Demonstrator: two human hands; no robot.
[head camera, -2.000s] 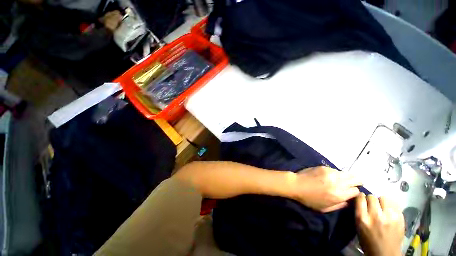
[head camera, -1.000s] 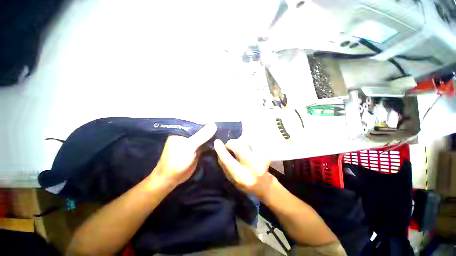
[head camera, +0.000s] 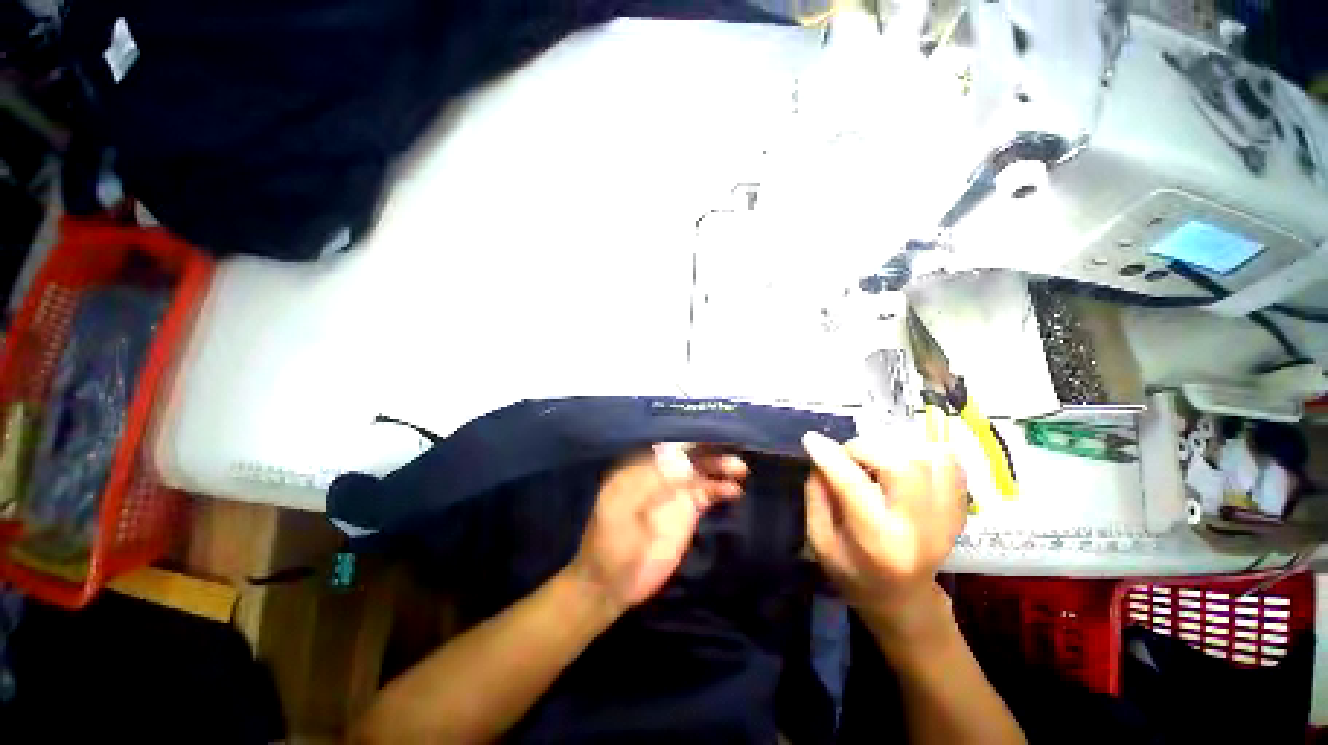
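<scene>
Dark navy trousers (head camera: 655, 670) hang over the table's front edge onto the lap. Their waistband (head camera: 583, 424), with small printed lettering, lies along the edge of the white table. My left hand (head camera: 648, 524) is just below the waistband, fingers curled and apart; whether it holds a small thing cannot be told. My right hand (head camera: 886, 510) grips the waistband's right end between thumb and fingers. Pliers with yellow-and-black handles (head camera: 987, 444) lie right of my right hand.
The white sewing machine (head camera: 1151, 204) stands at upper right. Under its arm are a tray of metal fasteners (head camera: 1068, 349), green snips (head camera: 1081, 440) and an oddments box (head camera: 1238, 463). Dark garments (head camera: 291, 117) lie upper left. Red baskets are at left (head camera: 182, 328) and lower right (head camera: 1070, 626).
The view has swung and shifted, bringing the left basket and machine display into sight. My left hand has come off the waistband and opened its fingers; my right hand stays at the waistband end.
</scene>
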